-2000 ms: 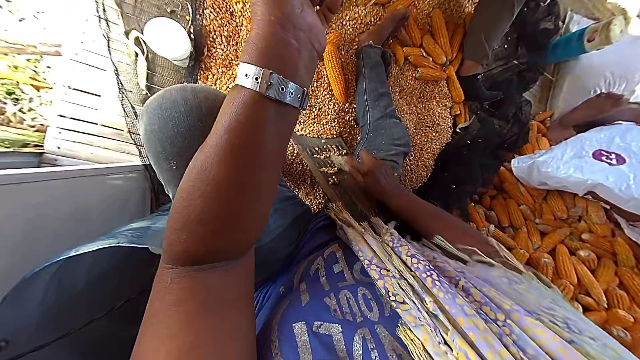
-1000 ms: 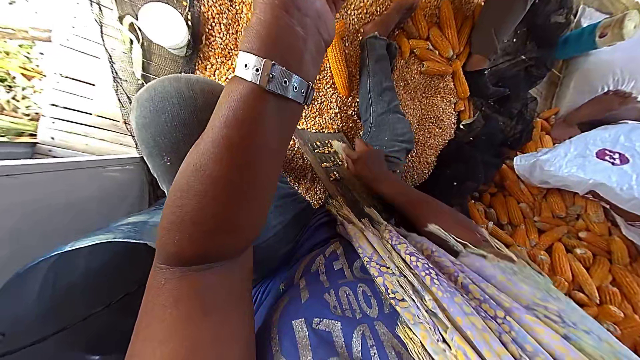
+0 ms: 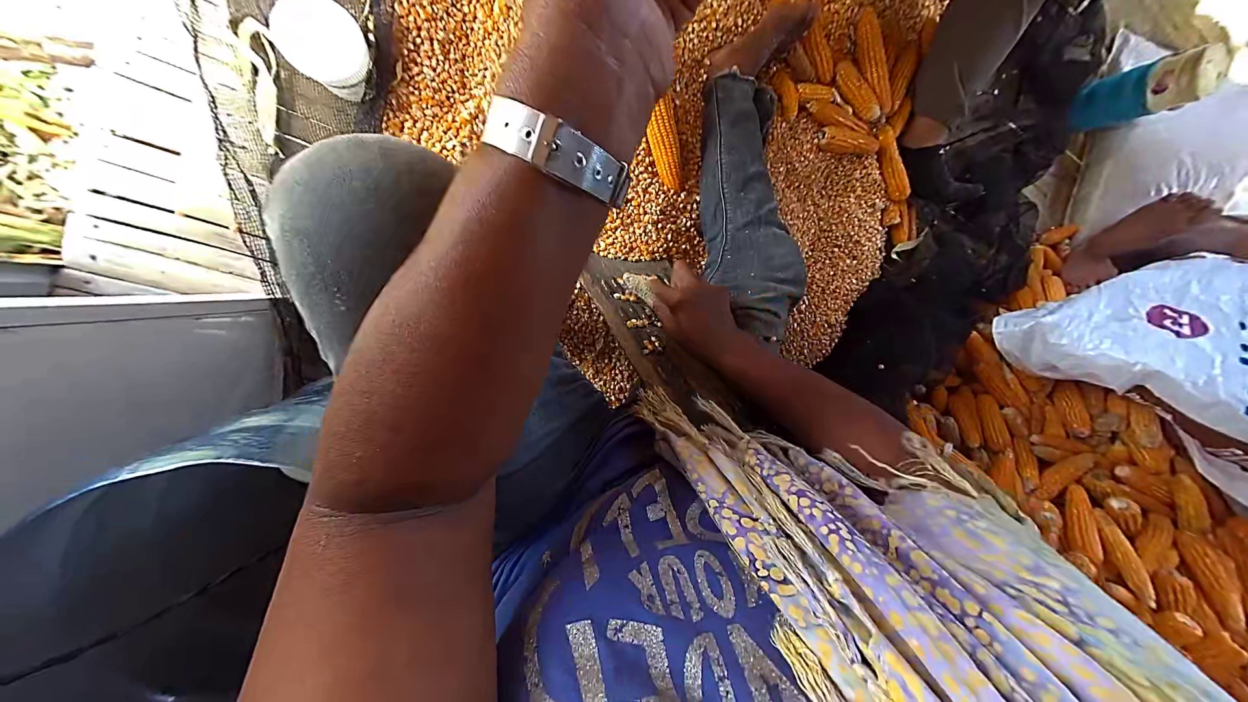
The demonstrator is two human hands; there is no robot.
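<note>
My left hand [image 3: 624, 49], with a metal-buckled strap on its wrist, is at the top edge; its fingers are mostly cut off, so its hold is hidden. On a dark wooden board [image 3: 624, 322], my right hand [image 3: 697, 312] grips a pale corn cob [image 3: 641, 285], largely covered by the fingers. Loose kernels lie on the board near it. Beneath and around the board spreads a heap of corn kernels [image 3: 829, 195]. An orange ear of corn [image 3: 665, 146] lies on the heap beyond the board. Spotted cloth strips [image 3: 829, 526] with frayed ends partly cover my right forearm.
Corn ears [image 3: 863, 88] lie at the heap's far side, with a larger pile [image 3: 1121, 526] on the right beside a white sack [image 3: 1121, 322]. Another person's bare foot [image 3: 1092, 258] is by that sack. Black netting [image 3: 936, 263] separates heap and pile. A white container [image 3: 322, 44] stands upper left.
My right hand and the cob have shifted slightly up along the board. My left hand stays near the top edge.
</note>
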